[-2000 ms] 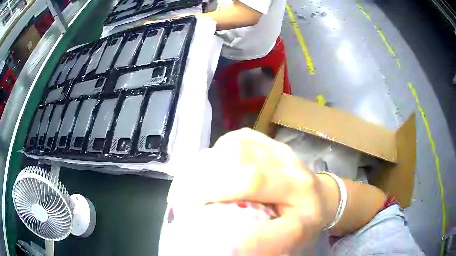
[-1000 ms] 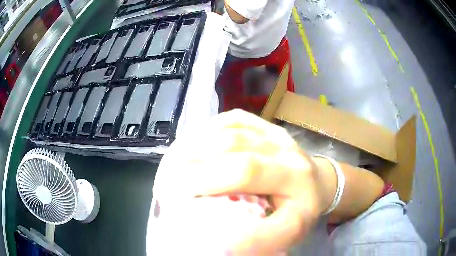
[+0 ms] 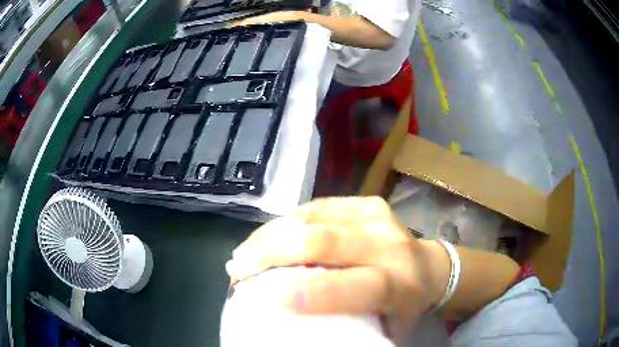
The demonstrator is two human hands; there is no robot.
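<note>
My right hand (image 3: 353, 264), bare with a white bracelet, is large, blurred and overexposed at the lower middle. Its fingers are closed over a pale, rounded object (image 3: 285, 325), with the thumb on the near side. Glare and the bottom edge hide most of the object; it may be a cup. My left hand is not in view. A black tray (image 3: 183, 106) of grey phone cases (image 3: 254, 135) lies on whitish sheets (image 3: 292, 156) on the bench, beyond my hand.
A white fan (image 3: 80, 244) stands on the green bench (image 3: 186, 271) at left. A dark blue item (image 3: 51, 329) is at lower left. An open carton (image 3: 468, 177) holds clear plastic on the floor. Beyond the tray, a person's arm (image 3: 360, 30) reaches over another tray near a red stool (image 3: 407, 95).
The tray, fan and carton have shifted right in the picture as the view turned. My right hand still grips the pale object, with its fingers less arched. The other person's arm is stretched out again.
</note>
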